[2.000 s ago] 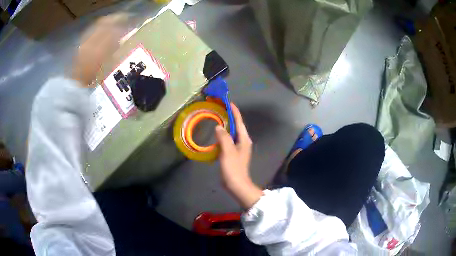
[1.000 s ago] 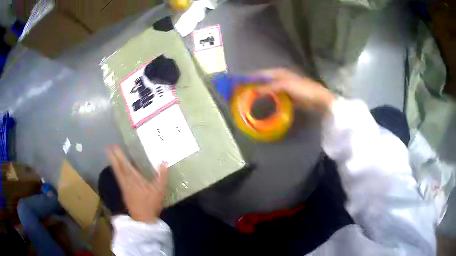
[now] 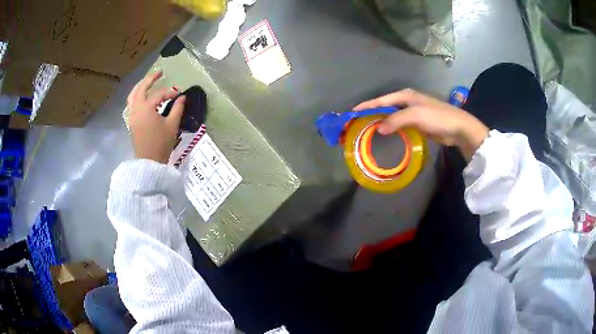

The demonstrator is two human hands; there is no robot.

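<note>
The grey-green wrapped carton [image 3: 255, 166] stands in front of me, shiny with tape. A white shipping label [image 3: 212, 177] lies on its top beside the red-bordered battery label, which my left hand partly covers. My left hand [image 3: 153, 117] is over the carton top, its fingers on a loose black corner protector [image 3: 194, 108]. Another black corner protector [image 3: 172, 47] sits on the far corner. My right hand [image 3: 431, 119] holds the blue tape gun [image 3: 333, 126] with its yellow tape roll [image 3: 358, 160], right of the carton and apart from it.
Spare battery labels [image 3: 264, 51] and a white backing strip [image 3: 227, 29] lie on the floor behind the carton. Brown cartons [image 3: 85, 32] stand at upper left. A red stool [image 3: 385, 250] is partly visible below. Woven sheeting [image 3: 431, 26] and a white plastic bag [image 3: 568, 124] are at right.
The carton is turned from its first angle. My left hand has moved from its near end to the black protector on top. My right hand still holds the tape gun, now farther right.
</note>
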